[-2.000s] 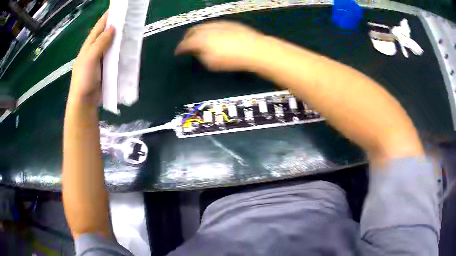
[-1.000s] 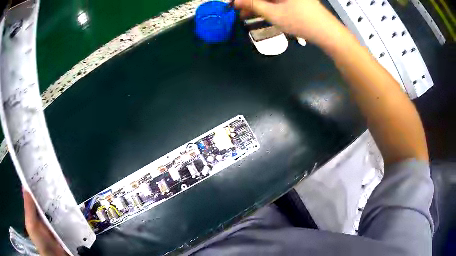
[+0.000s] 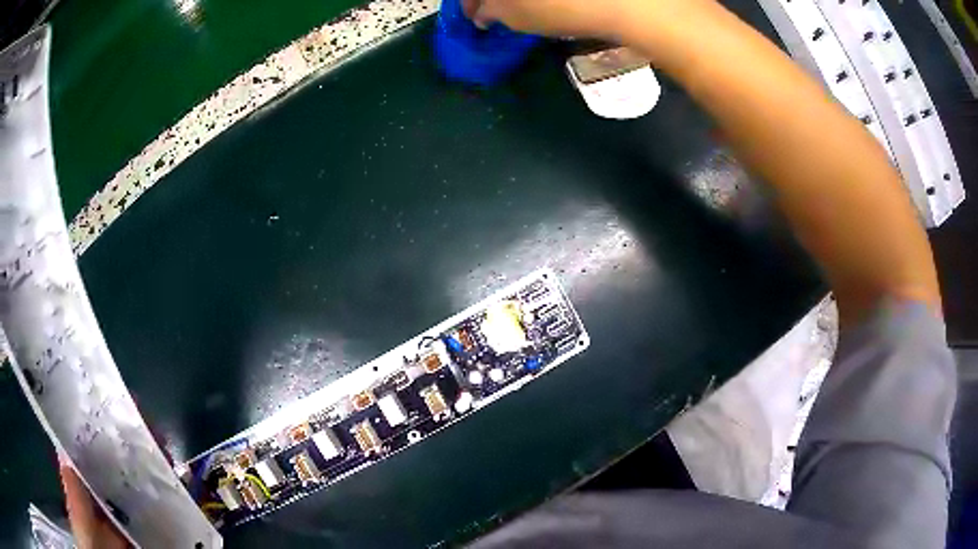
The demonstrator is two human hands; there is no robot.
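The bottom housing with internals [image 3: 391,407] lies open on the dark-green worktop, slanting up to the right, with yellow and blue wires at its left end. A long white top cover [image 3: 80,354] stands at the left edge of the view, in front of the tray's left end. My left hand [image 3: 91,515] is shut on the cover's lower part; most of it is hidden behind the cover. My right hand [image 3: 515,13] is at the blue round object [image 3: 477,48] at the top, cut off by the frame edge; its fingertips are not clear.
A flat white piece with a brown-grey band [image 3: 617,86] lies right of the blue object. Stacked covers [image 3: 869,75] lie at the upper right. A speckled whitish rail [image 3: 247,91] borders the green conveyor belt [image 3: 118,86]. A lined bin [image 3: 751,397] shows below the table edge.
The view has swung right. My left hand has moved the cover to the left of the tray. My right hand has crossed to the blue round object.
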